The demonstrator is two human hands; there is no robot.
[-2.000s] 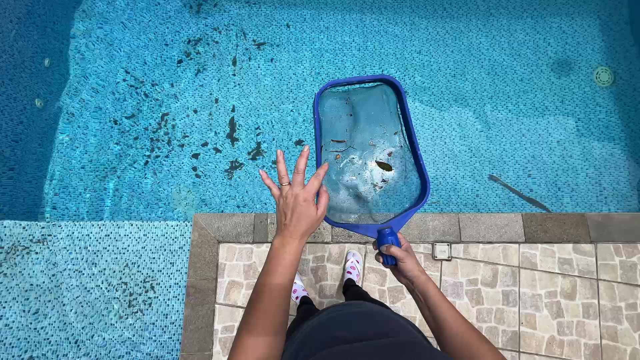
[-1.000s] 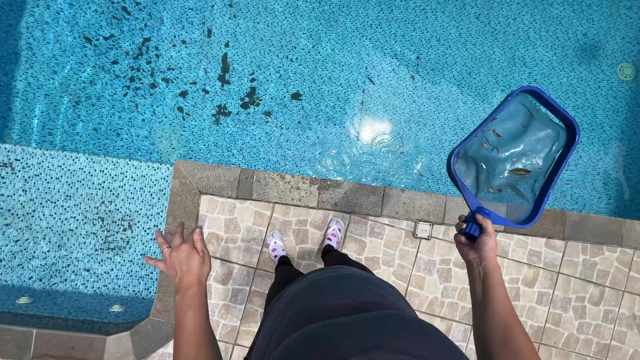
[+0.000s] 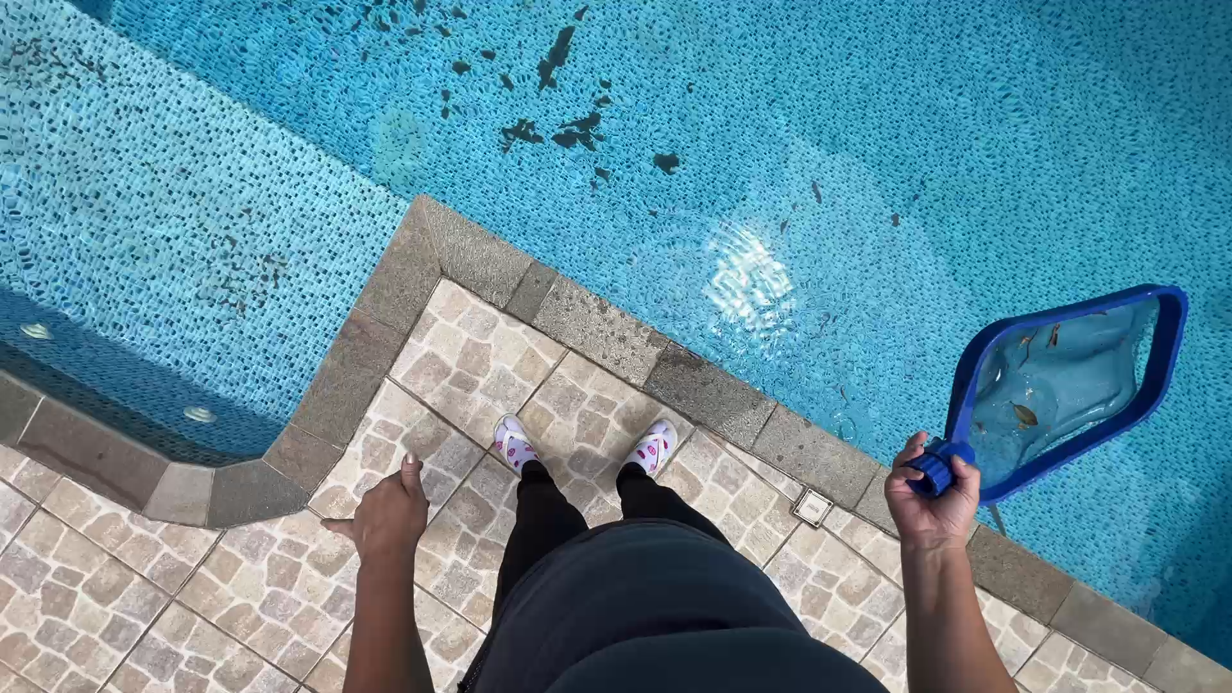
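Note:
My right hand (image 3: 932, 496) grips the blue plastic handle socket of a pool skimmer net (image 3: 1059, 385) at the right. The blue frame is tilted and held over the pool's edge, and several brown leaves lie in its pale mesh. My left hand (image 3: 390, 510) holds nothing; it hangs above the patterned tiles at the lower left, its thumb and a finger apart from the rest, which are partly hidden.
Blue mosaic pool water (image 3: 866, 144) spreads ahead, with dark debris (image 3: 577, 130) in it. A shallower pool section (image 3: 192, 192) lies left. Grey stone coping (image 3: 602, 327) turns a corner in front of my feet (image 3: 516, 443). A small square drain cover (image 3: 812, 506) sits in the tiles.
My right hand has carried the skimmer net to the right, and the net is now more tilted. My left hand has moved away from beside the net. The view has turned considerably.

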